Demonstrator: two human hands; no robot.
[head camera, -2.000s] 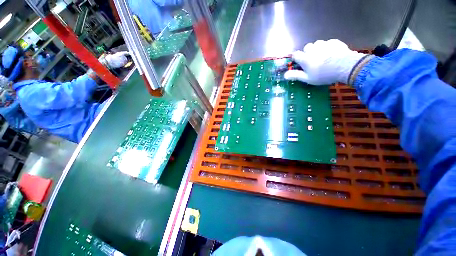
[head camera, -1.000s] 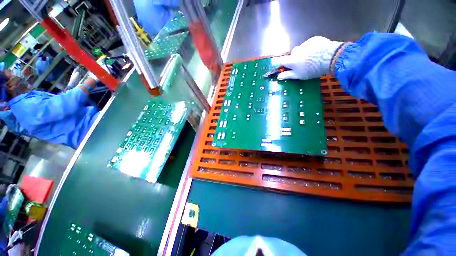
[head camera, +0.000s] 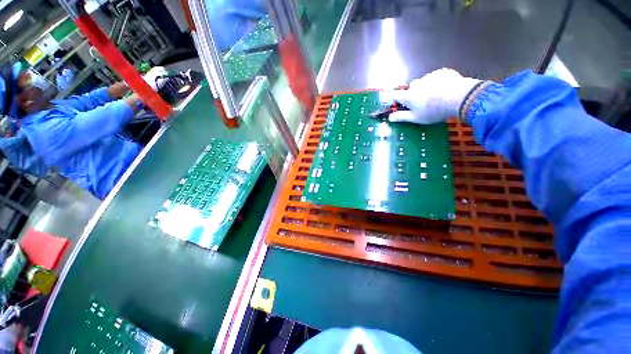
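Observation:
A green printed circuit board (head camera: 377, 162) lies solder side up on the orange slotted tray (head camera: 415, 261). My right hand (head camera: 436, 97), in a white glove, is over the board's upper right part. It is closed on diagonal cutters (head camera: 382, 113), whose dark jaws point left over the board's surface; a bit of red handle shows and the rest is hidden in the hand. Whether the jaws touch a lead is too small to tell. My left hand is not in view.
A green conveyor belt (head camera: 149, 266) on the left carries other boards (head camera: 211, 190). A clear guard with a metal frame (head camera: 216, 66) stands left of the tray. A yellow bracket (head camera: 263, 295) sits at the belt edge. A person in blue (head camera: 79, 142) works across the belt.
Since two seconds ago, my right hand has moved left across the board and the cutter jaws have become visible. The view has shifted slightly. The person opposite has moved their arms.

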